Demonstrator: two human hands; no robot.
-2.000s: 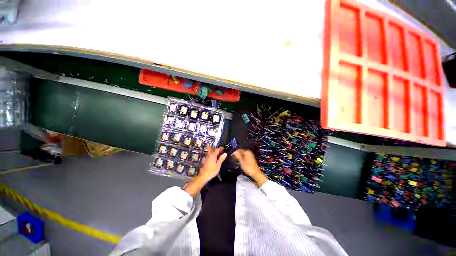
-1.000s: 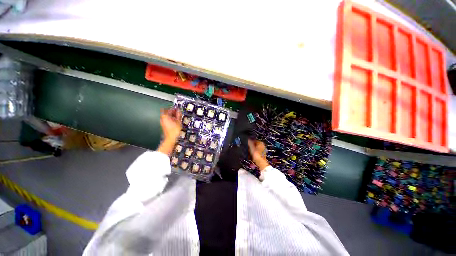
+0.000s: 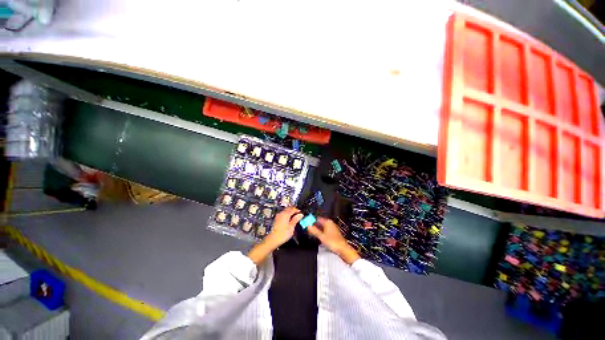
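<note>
A small light-blue component (image 3: 308, 220) is held between my two hands over the dark pad, just right of the clear tray. My left hand (image 3: 284, 227) touches its left side and my right hand (image 3: 327, 234) its right side. The clear blister tray (image 3: 257, 188) has rows of dark square parts with pale centres. A blue component (image 3: 318, 197) and a teal one (image 3: 336, 165) lie loose on the black pad (image 3: 321, 179). The pile of leaded components (image 3: 391, 211) is to the right of my right hand.
A long red bin (image 3: 225, 111) with coloured parts sits under the shelf edge. A large orange-red compartment tray (image 3: 524, 119) lies on the white shelf (image 3: 265, 53). Stacked clear trays (image 3: 33, 123) stand far left. A second pile (image 3: 554, 262) lies far right over a blue bin (image 3: 531, 315).
My left hand has moved from the tray's left edge to the pad. My right hand has come back from the pile's edge. A light-blue component now shows between them.
</note>
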